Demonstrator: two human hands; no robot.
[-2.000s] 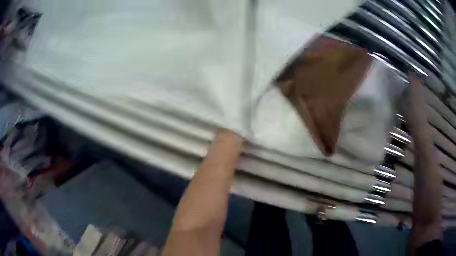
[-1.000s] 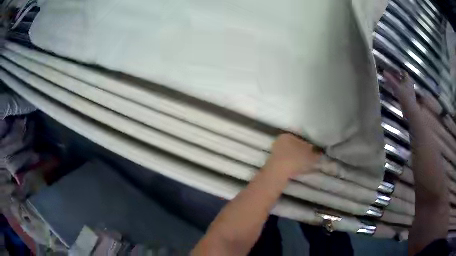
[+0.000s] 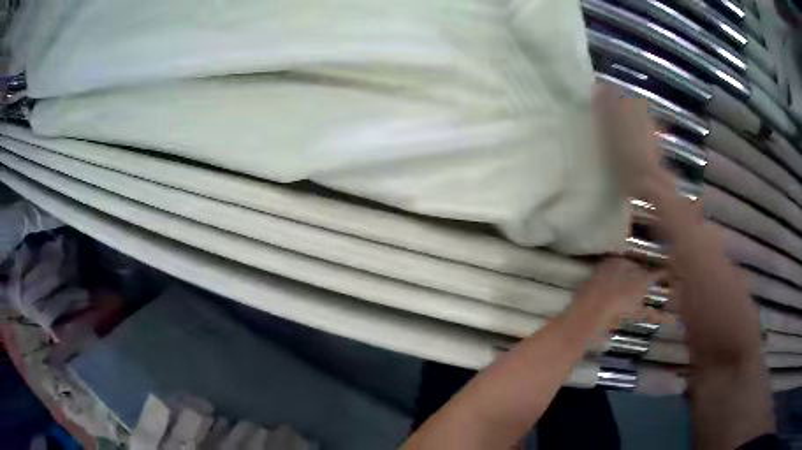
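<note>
A cream knit garment piece (image 3: 352, 132) lies spread over the parallel rods, with folds along its lower part. My left hand (image 3: 620, 286) is at the piece's lower right corner, over the bare chrome rod ends; its fingertips are partly hidden and I cannot tell if they grip the cloth. My right hand (image 3: 624, 123) is blurred and lies along the piece's right edge; its fingers are not clear. The fabric-covered rods (image 3: 352, 264) show below the piece.
Bare chrome rods (image 3: 668, 44) run at the upper right, with more fabric-covered rods (image 3: 756, 202) at the far right. A grey-green bin (image 3: 220, 352) is below the rack. A coral tub (image 3: 26, 352) with loose pieces stands at the lower left.
My left hand has moved right to the piece's corner. My right hand has moved left to its edge. The piece's right edge has shifted left, folds have appeared, and the brown piece seen earlier is no longer visible.
</note>
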